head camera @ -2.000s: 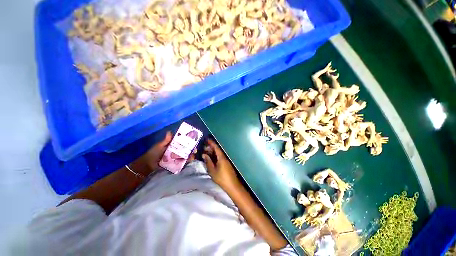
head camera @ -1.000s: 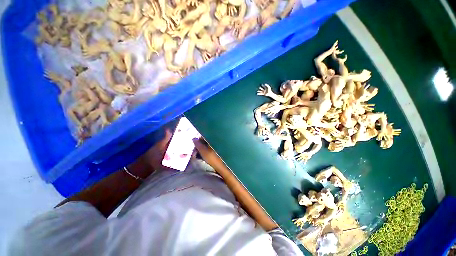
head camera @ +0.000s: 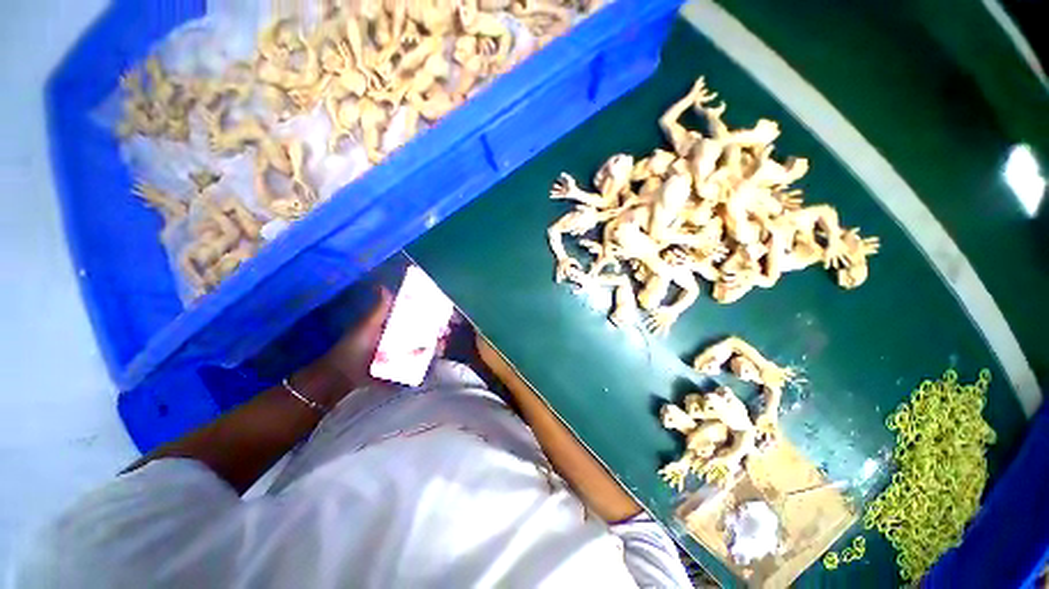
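Note:
A pink-and-white phone or printed card [head camera: 412,328] is held upright low in my lap. My left hand [head camera: 366,334], dim and blurred, is closed around its left side; the wrist has a thin bracelet. My right hand [head camera: 460,338] is at the right side of the card by the bench edge, dark and mostly hidden, so its grip cannot be told. A loose heap of beige moulded limbs [head camera: 713,213] lies on the dark green bench [head camera: 518,276]. A smaller group of limbs [head camera: 719,426] lies beside and partly on a tan pad [head camera: 805,506].
A blue tote [head camera: 334,247] with beige limbs over whitish liner stands at upper left. A white lump [head camera: 753,529] sits on the pad. Yellow-green rings [head camera: 938,472] lie in a pile at lower right, beside a blue bin edge [head camera: 1012,529]. A pale rail [head camera: 851,127] curves behind.
The view has shifted and turned, so the bench items sit differently in the picture. The card's face looks paler, and my right hand's fingers, visible earlier, are now mostly hidden.

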